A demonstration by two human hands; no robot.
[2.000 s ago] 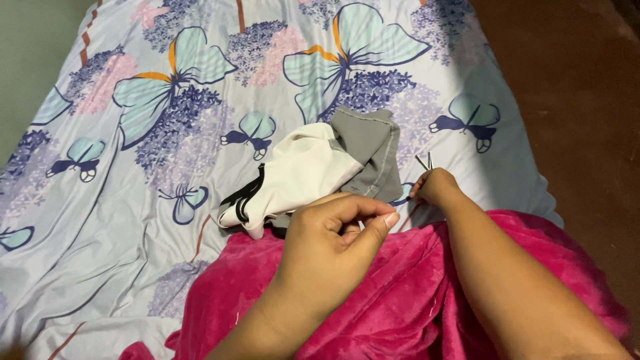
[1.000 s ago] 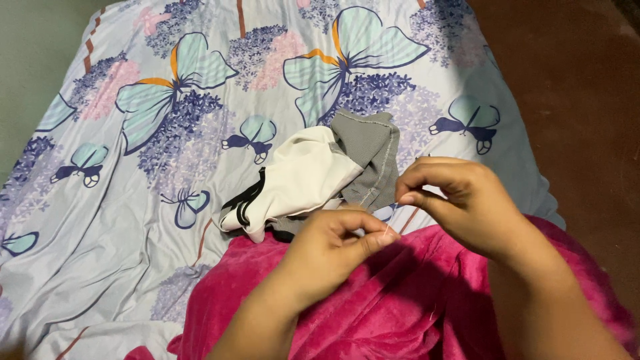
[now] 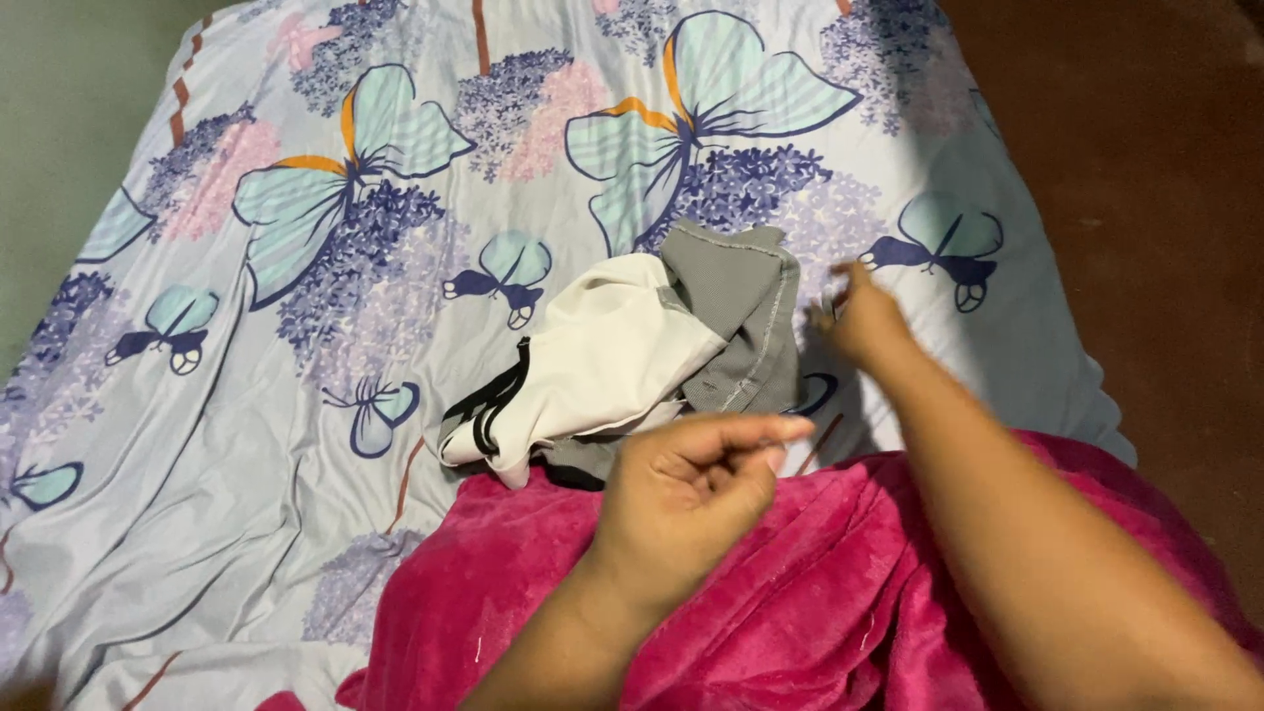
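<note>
My left hand point(image 3: 696, 484) is in front of the folded cloth, its thumb and forefinger tips close together; anything between them is too small to make out. My right hand point(image 3: 861, 314) is blurred and lies over the bed, just right of the grey cloth, its fingers bent; what it holds cannot be told. A white fabric piece point(image 3: 612, 346) with black straps or trim point(image 3: 494, 395) lies crumpled on the sheet. Against its right side is a grey fabric piece point(image 3: 741, 306) with a pale stitched seam along its edge.
A bed sheet printed with butterflies and flowers point(image 3: 395, 267) lies wrinkled under the cloth. A bright pink plush blanket point(image 3: 790, 573) covers the near part, beneath my forearms. Beyond the bed's right edge is a reddish-brown floor point(image 3: 1136, 197).
My right hand, close beside my left a second ago, has moved away from it, farther out over the sheet. My left hand and the cloth have stayed about where they were.
</note>
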